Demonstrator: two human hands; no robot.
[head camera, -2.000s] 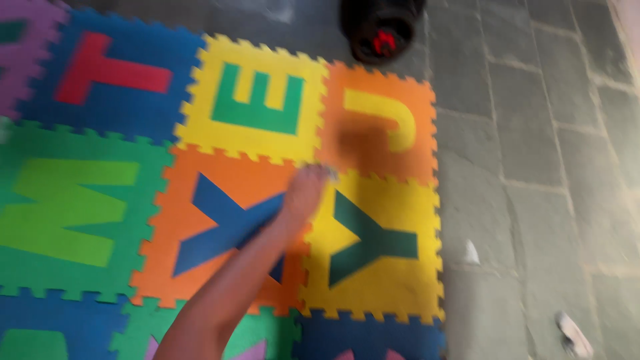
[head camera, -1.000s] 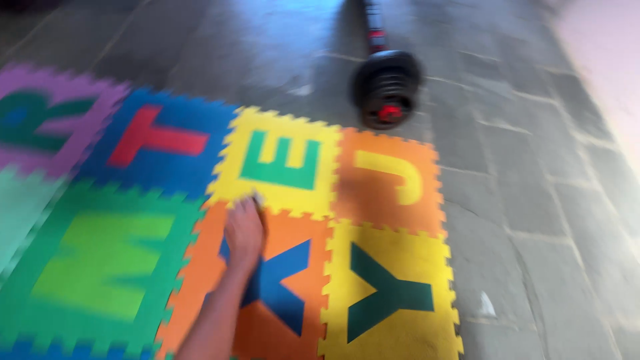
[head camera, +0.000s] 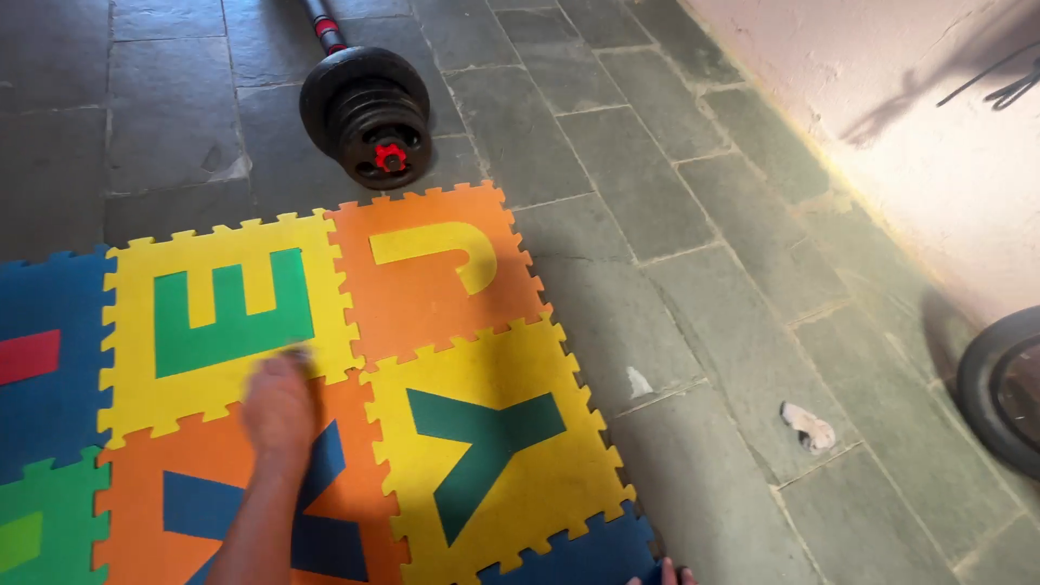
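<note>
My left hand reaches in from the bottom left and is blurred. Its fingers are curled on a small dark object, too blurred to name, over the yellow foam mat tile with a green E. Below the wrist lies an orange tile with a blue X. Only the fingertips of my right hand show at the bottom edge, beside a blue tile; what they hold, if anything, is hidden. An orange tile with a yellow J and a yellow tile with a green Y interlock alongside.
A barbell with black weight plates lies on the slate floor just beyond the mat. A small crumpled whitish thing is on the floor at the right. Near the pale wall stands a black wheel.
My left hand has moved from the joint of the X, J and Y tiles onto the edge of the E tile. My right fingertips have come into view. The view has shifted right.
</note>
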